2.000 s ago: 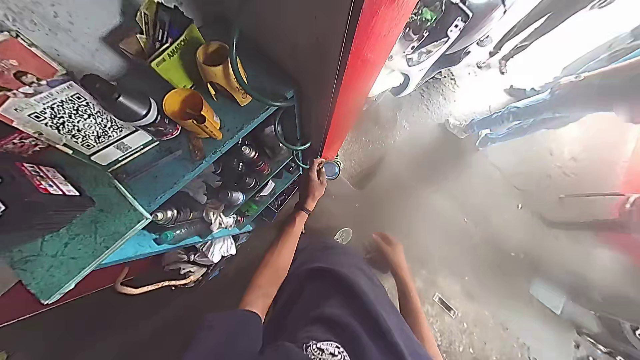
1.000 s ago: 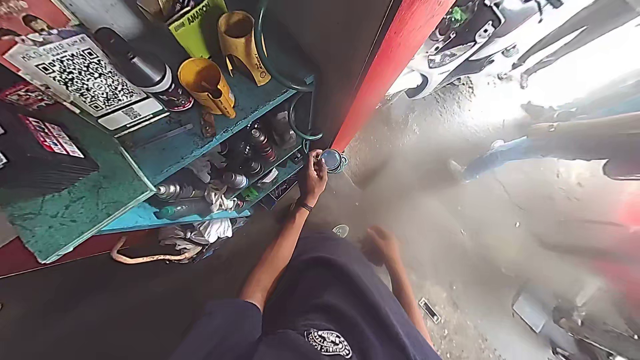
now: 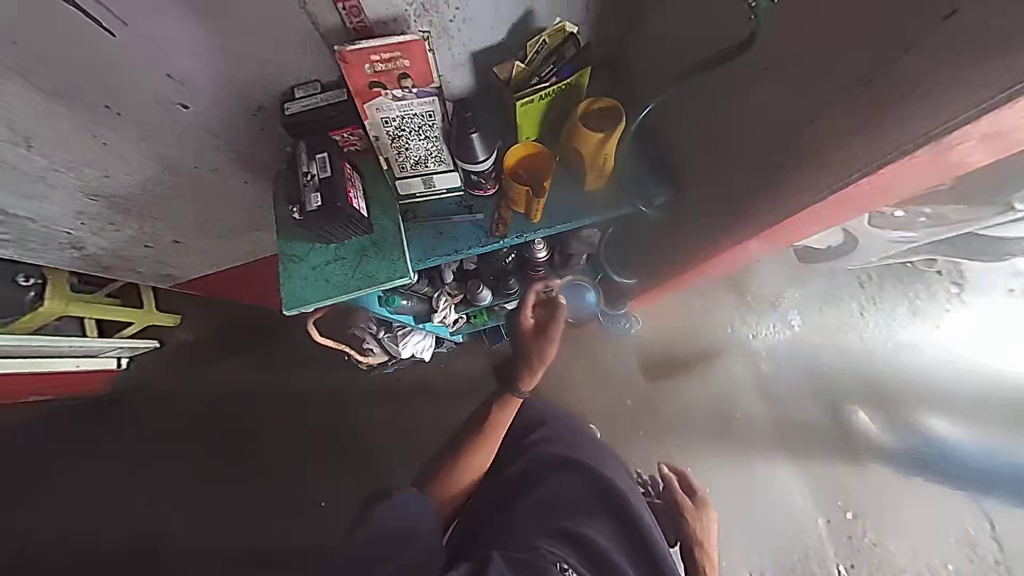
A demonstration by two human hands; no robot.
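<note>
My left hand [image 3: 538, 332] is raised in front of the shelf, its fingers closed at the edge of a round, bluish see-through container [image 3: 580, 300], perhaps a cup. Low at the right of my lap is my right hand [image 3: 688, 512], beside a small dark object [image 3: 650, 485]; whether it grips this I cannot tell. Beyond the left hand, the teal shelf [image 3: 456, 240] carries a yellow measuring jug [image 3: 528, 178], a yellow cut-open container [image 3: 596, 136] and a dark bottle [image 3: 474, 156]. Spray cans [image 3: 538, 254] and other bottles fill the lower level.
Dark boxes [image 3: 324, 192] and a board with a printed code [image 3: 412, 136] stand at the shelf's left. A yellow stand [image 3: 92, 304] is at far left. A red-edged door panel [image 3: 768, 240] rises at right, with a blurred person's leg [image 3: 952, 460] beyond.
The view has swung left, bringing the yellow stand into sight. My left hand still has the round container, now in front of the lower shelf instead of by the red edge.
</note>
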